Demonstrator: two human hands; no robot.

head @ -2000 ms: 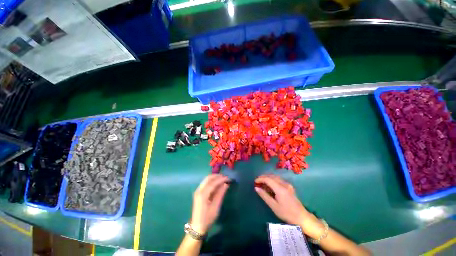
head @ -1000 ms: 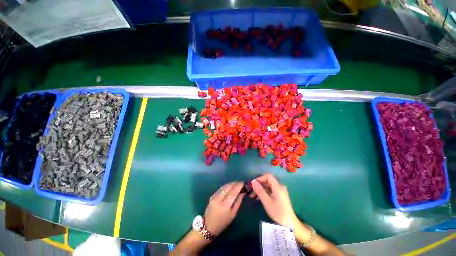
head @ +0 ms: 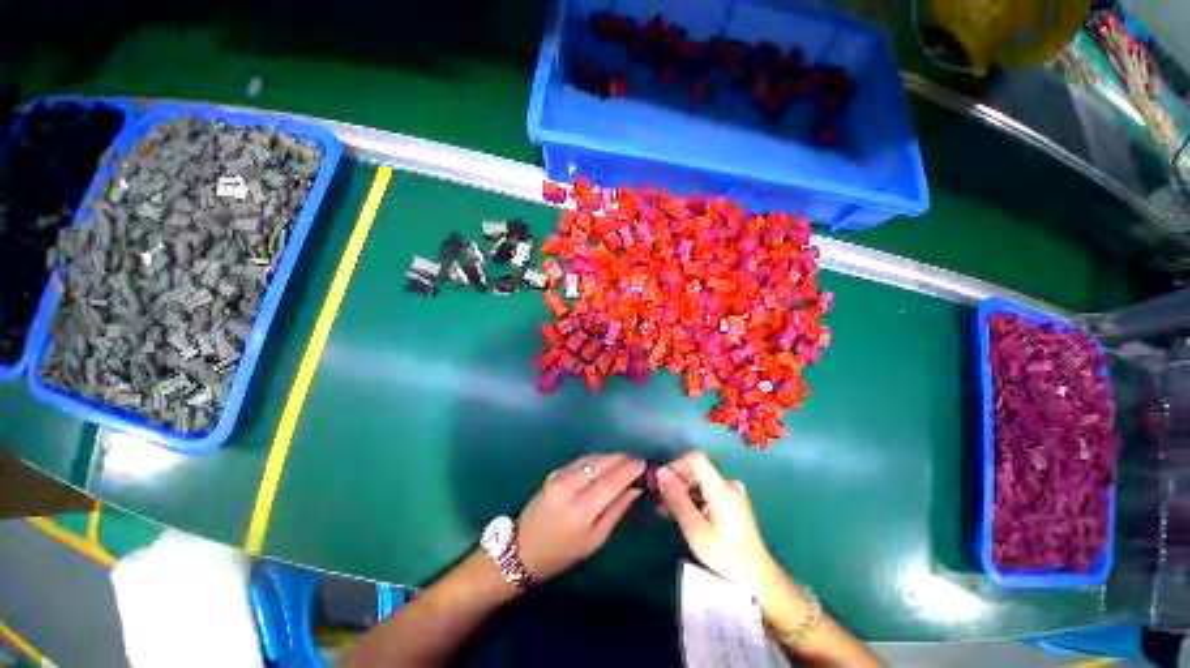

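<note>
My left hand [head: 574, 509] and my right hand [head: 711, 516] meet at the fingertips over the green worktop. Between them they hold a small dark part [head: 651, 480], mostly hidden by the fingers; dark red shows faintly on it. A heap of red plastic housings [head: 692, 294] lies in front of the hands. A small loose pile of black-and-grey inserts [head: 472, 261] lies to its left. Behind the heap, a deep blue bin [head: 731, 163] holds dark red and black assemblies [head: 770, 72].
At left, a shallow blue tray holds grey parts [head: 183, 274], beside a tray of black parts [head: 52, 183]. At right, a tray holds magenta parts [head: 1054, 444]. A metal rail [head: 444, 163] runs behind the heap. A white printed card [head: 718, 620] is below my right hand.
Since two seconds ago my hands have come together at the fingertips around the dark part. The whole view has shifted and tilted; the hanging sheet has left the picture.
</note>
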